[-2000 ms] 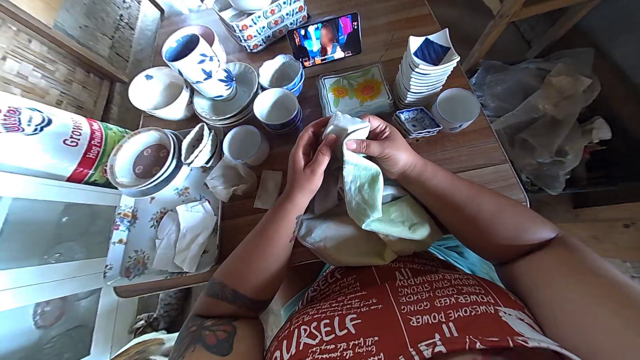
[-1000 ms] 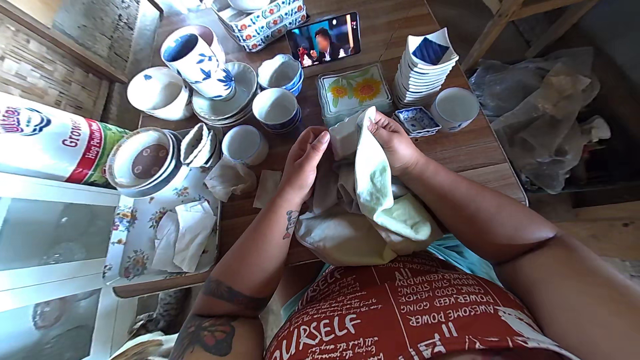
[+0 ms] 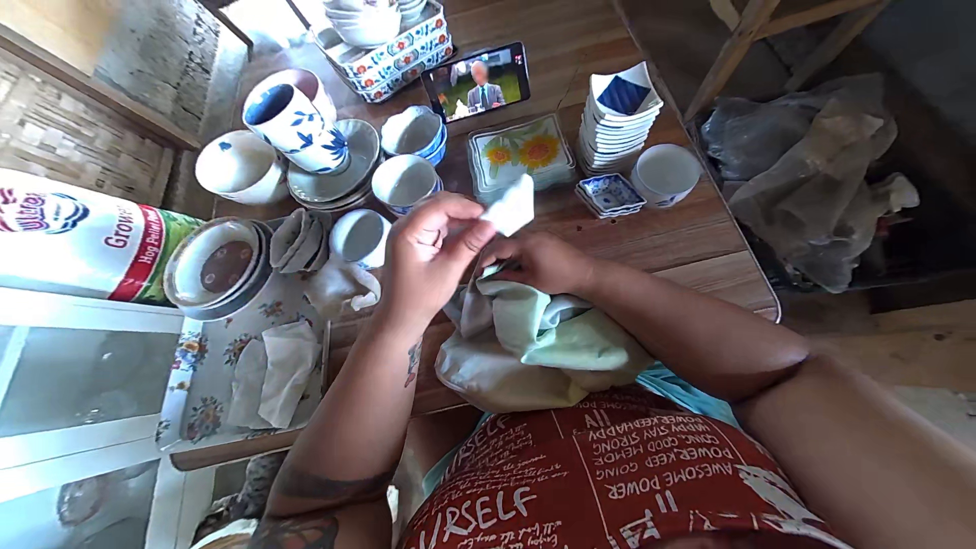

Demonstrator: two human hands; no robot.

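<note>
My left hand [image 3: 438, 255] is raised and pinches a small white piece [image 3: 512, 206], paper or thin foam by its look, between thumb and fingers. Just right of it, my right hand [image 3: 537, 263] grips the gathered top of a pale green and grey cloth [image 3: 534, 328]. The cloth lies bunched at the table's near edge against my red shirt, and what may be inside its folds is hidden. Beyond my hands, a stack of square sunflower dishes [image 3: 522, 152] and small blue-and-white square dishes [image 3: 610, 194] stand on the wooden table.
Nested bowls [image 3: 412, 133], a patterned cup [image 3: 293, 126] and stacked plates [image 3: 335, 164] stand left. At right rise stacked square bowls [image 3: 621, 114] beside a round cup [image 3: 666, 175]. A phone [image 3: 476, 82] leans behind. A floral tray [image 3: 206, 381] holds folded white pieces [image 3: 286, 374].
My left hand has risen and now holds the small white piece. My right hand has come down toward the cloth, whose upper part it held higher one second ago.
</note>
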